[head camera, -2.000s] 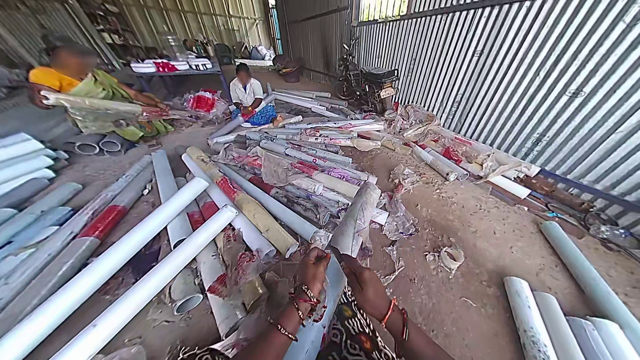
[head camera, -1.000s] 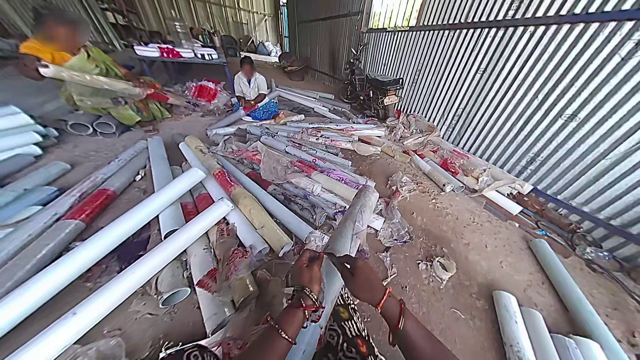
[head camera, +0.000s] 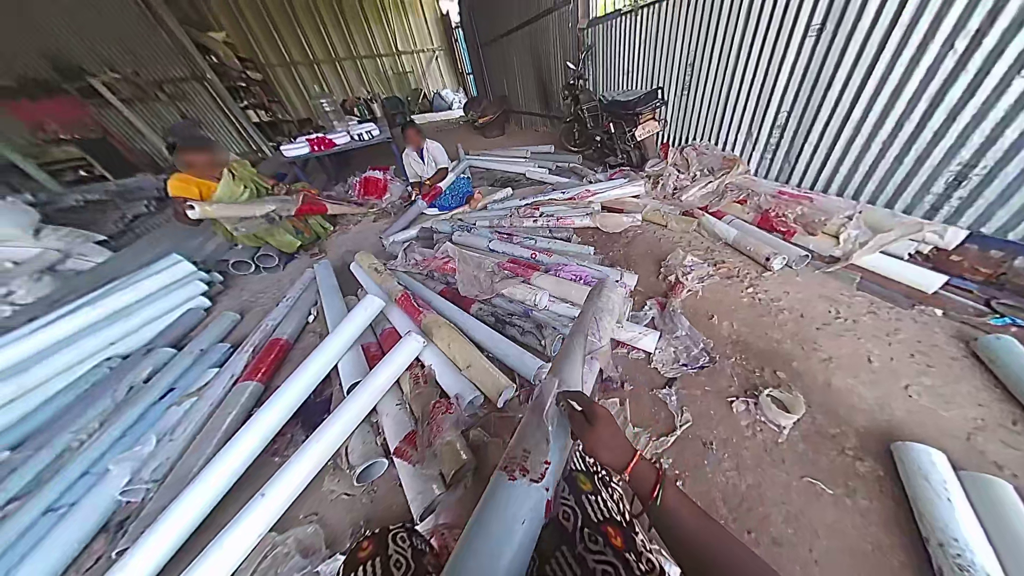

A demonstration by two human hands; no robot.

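A grey plastic pipe [head camera: 504,512] lies slanted across my lap, its far part inside a clear plastic film wrapper [head camera: 588,328] with red printing. My right hand [head camera: 596,428] is closed on the torn edge of the wrapper, against the pipe's right side. My left hand is out of the frame. Left of the pipe in my lap, two white pipes [head camera: 320,444] rest on a pile of grey and cream pipes [head camera: 448,344], some in film with red bands.
Light blue pipes [head camera: 96,336] are stacked at left; more pipes [head camera: 944,504] lie at lower right. Two people sit among pipes farther back, one holding a wrapped pipe [head camera: 248,208]. A motorcycle [head camera: 612,112] stands by the corrugated metal wall [head camera: 840,88]. Film scraps [head camera: 684,344] litter the dirt floor.
My left hand, on the pipe beside my right hand in both earlier frames, has left the view. My right hand stays at the wrapper. The view has turned somewhat left.
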